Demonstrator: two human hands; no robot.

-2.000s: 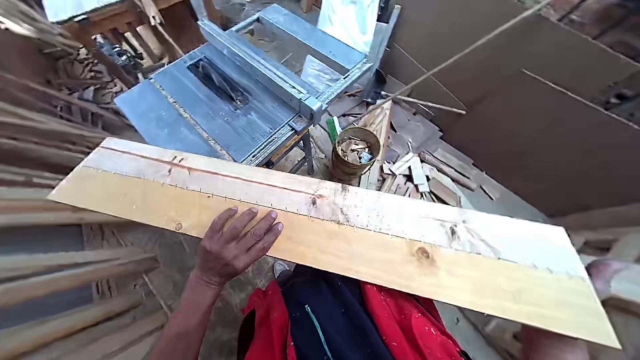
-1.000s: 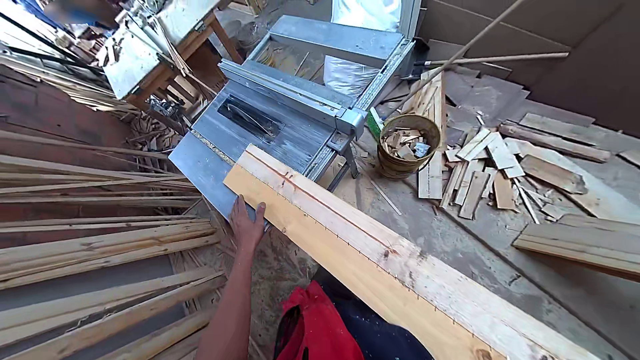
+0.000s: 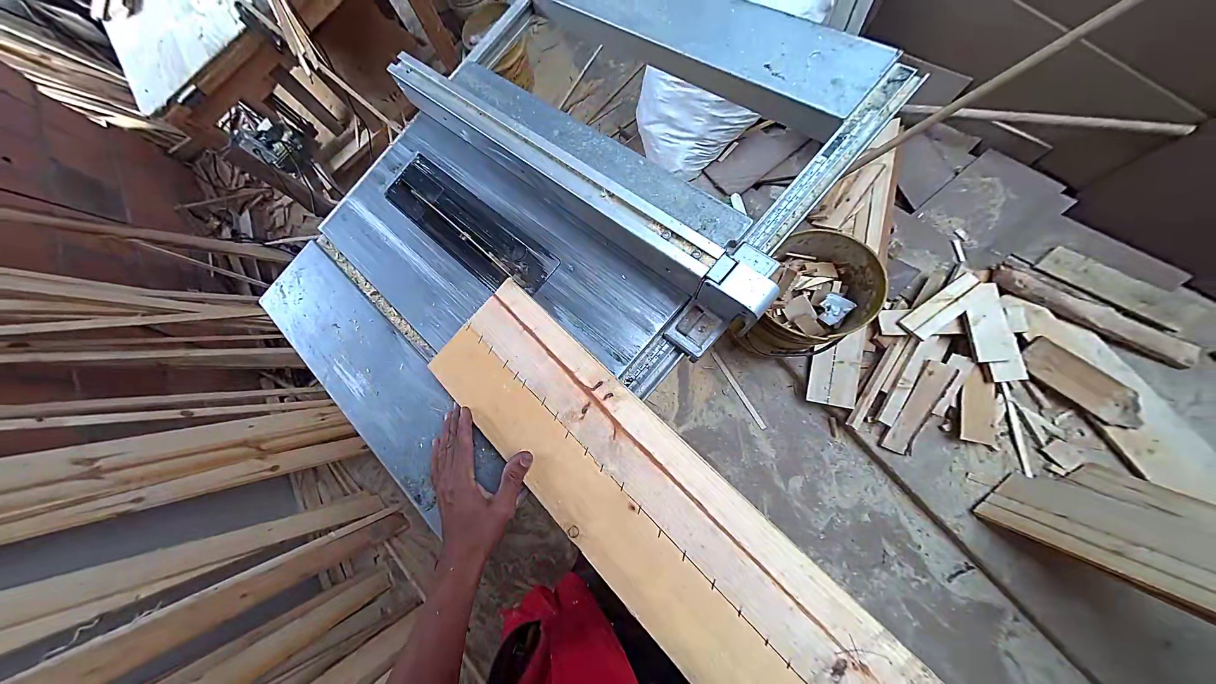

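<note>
A long pine board [image 3: 608, 456] slants from the lower right up onto the metal table of a table saw [image 3: 380, 313]. A row of short dark marks runs along the board beside a reddish grain line. Its far end lies near the dark throat plate [image 3: 470, 223], left of the rip fence [image 3: 589, 176]. My left hand [image 3: 475, 484] is at the board's left edge near that end, fingers spread, thumb at the edge and the fingertips at the saw table. My right hand is out of view, as is the board's near end.
Long wooden strips [image 3: 171, 456] fill the left side. Right of the saw stand a bucket of offcuts [image 3: 855, 275] and scattered wood pieces [image 3: 988, 323] on the floor. A stack of boards [image 3: 1111, 532] lies at the lower right. A long pole [image 3: 1007, 76] leans across the upper right.
The board, earlier held across the body away from the saw, has swung round so that its far end is over the saw table. My left hand has moved with it, near that end.
</note>
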